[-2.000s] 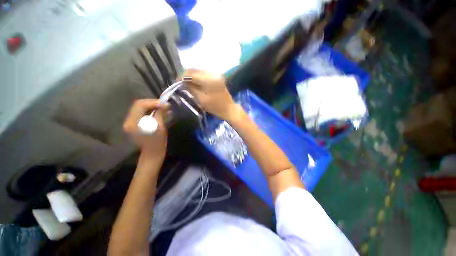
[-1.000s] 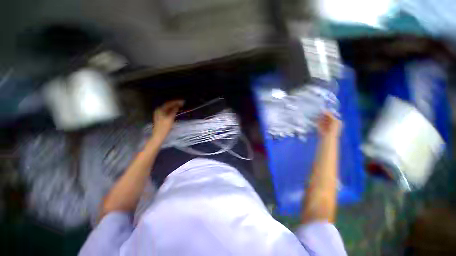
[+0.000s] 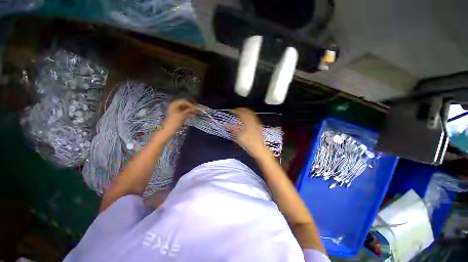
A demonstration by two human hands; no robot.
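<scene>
A loose bundle of thin white cables [image 3: 218, 124] lies across my dark-covered lap. My left hand [image 3: 181, 111] is at the bundle's left part, its fingers closed around cable there. My right hand [image 3: 247, 129] is over the bundle further right, fingers bent down at the strands; its fingertips are blurred and I cannot tell what they grip. A single thin strand runs above the bundle past my right hand. A large tangled cable pile [image 3: 125, 130] lies left of my lap.
Two white winding posts [image 3: 281, 75] stick out from the machine ahead. A blue tray [image 3: 336, 217] on the right holds finished coils [image 3: 341, 159]. The dark metal tying head [image 3: 413, 134] overhangs its upper right. A shiny bagged heap [image 3: 66, 110] is far left, and a white sheet [image 3: 405, 227] far right.
My view has swung left. My right hand has left the blue tray and come back over the cables on my lap. My left hand remains by the cables.
</scene>
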